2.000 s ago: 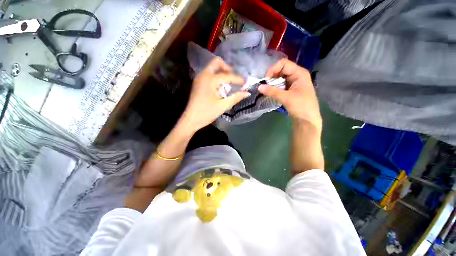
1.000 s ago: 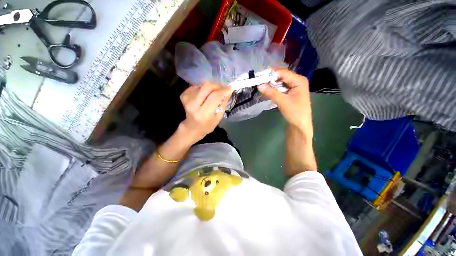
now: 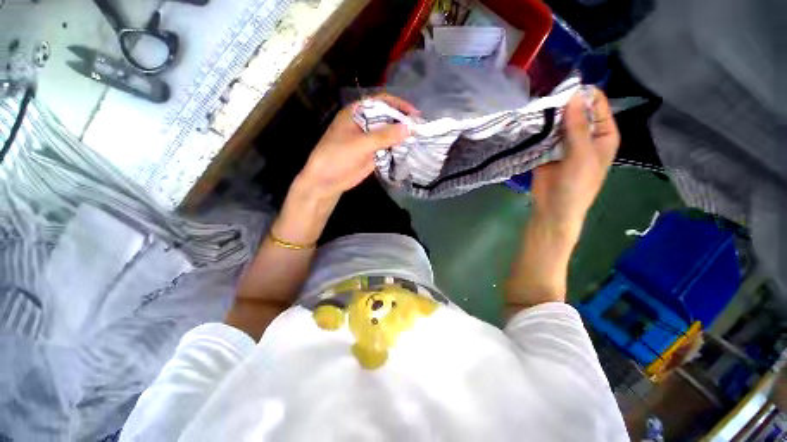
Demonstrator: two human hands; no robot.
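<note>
A striped garment piece (image 3: 483, 154) with a white band edge (image 3: 492, 119) along its top and a black tape (image 3: 505, 155) across it is stretched between my hands. My left hand (image 3: 349, 151) grips the band's left end. My right hand (image 3: 587, 138) grips the right end, its fingertips partly behind the cloth. A sheer grey overlay (image 3: 457, 86) hangs behind the band.
Thread snips (image 3: 121, 76) and black-handled scissors (image 3: 148, 43) lie on the white table (image 3: 185, 129) at upper left. Striped fabric (image 3: 103, 293) is heaped below it. A red tray (image 3: 528, 26), a blue crate (image 3: 673, 268) and grey cloth (image 3: 725, 104) are beyond and to the right.
My hands have moved apart, my right hand going right and up, and the band is now spread wide between them. The view has shifted slightly.
</note>
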